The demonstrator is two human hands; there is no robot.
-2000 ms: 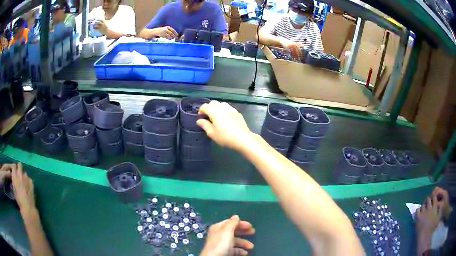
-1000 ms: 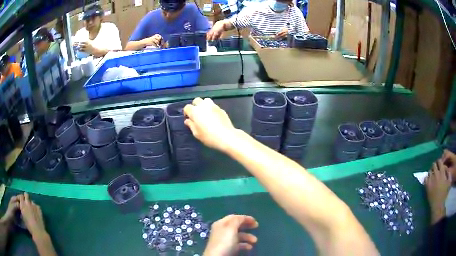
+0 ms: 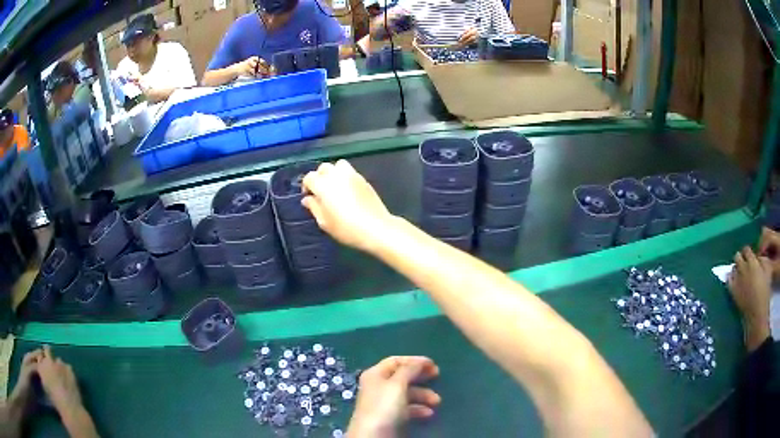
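My right hand [image 3: 346,204] is at the top housing [image 3: 295,180] of a tall grey stack, its fingertips at the cup's right rim; whether it grips is hidden. My left hand [image 3: 395,395] is low in the view, palm turned right, fingers apart and empty. It is just right of the left insert pile [image 3: 295,387], dark parts with white discs. A single housing [image 3: 209,325] sits open side up on the green raised edge, left of the pile. Another stack of housings [image 3: 245,235] stands left of the one at my right hand.
Two housing stacks [image 3: 449,192] stand beyond my right forearm, and a lower row [image 3: 597,214] farther right. Tumbled housings [image 3: 132,278] lie left. The right insert pile [image 3: 667,321] is near a neighbour's hands [image 3: 753,287]. Another person's hands [image 3: 51,381] are lower left. A blue bin [image 3: 235,120] and cardboard [image 3: 522,90] lie behind.
The view has shifted, so the stacks sit differently in the picture. My right hand stays at the same stack's top. My left hand stays open beside the pile.
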